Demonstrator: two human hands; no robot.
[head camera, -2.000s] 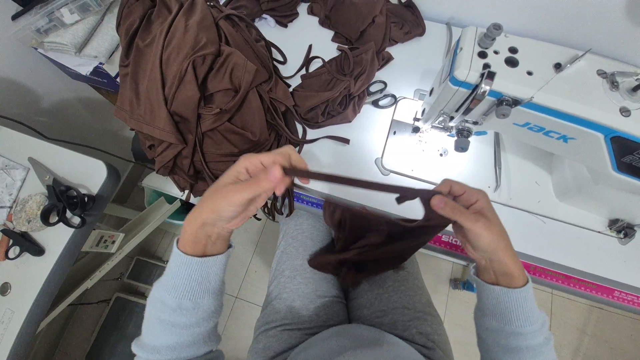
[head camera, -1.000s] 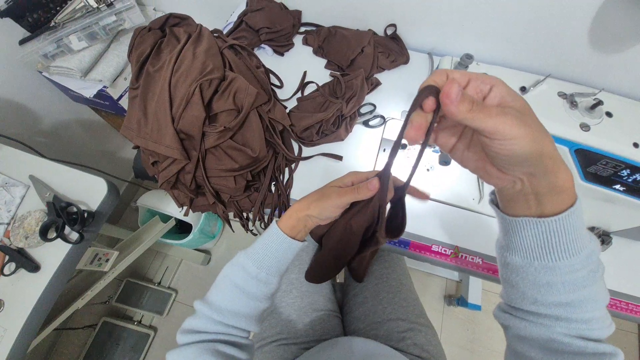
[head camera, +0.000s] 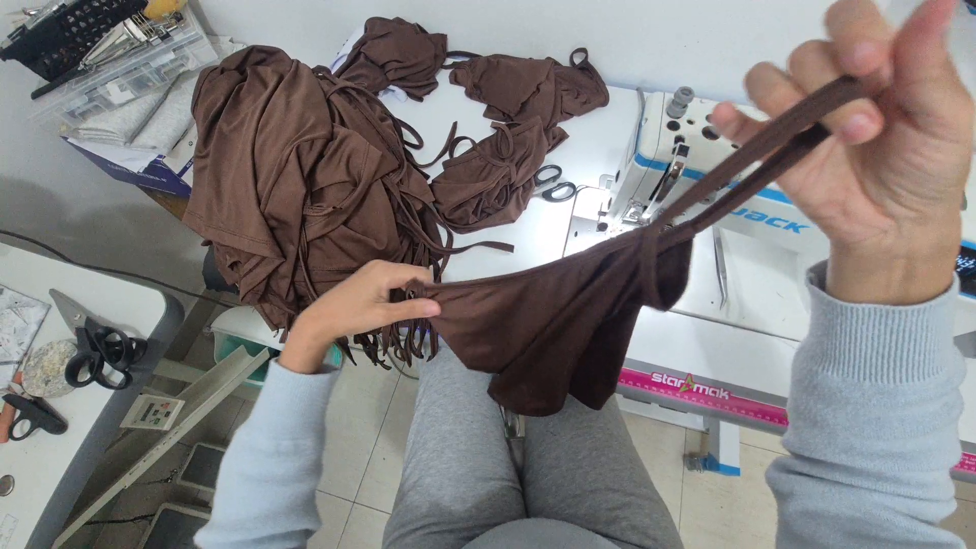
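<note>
A brown fabric garment piece with a strap stretches between my two hands above my lap. My left hand pinches its left corner between thumb and fingers. Raised at the upper right, my right hand has the looped strap hooked over its fingers and pulled taut. Behind the strap stands a white and blue Jack sewing machine, partly hidden by it. A large heap of brown garments with thin straps lies just beyond my left hand.
Smaller brown pieces lie at the table's back. Small scissors rest near the machine, tweezers on its bed. On the left table are large black-handled scissors and thread snips. A clear plastic box stands back left.
My right hand has risen to the right, drawing the strap out. My left hand now holds a corner of the piece farther left, and the cloth is spread between my hands.
</note>
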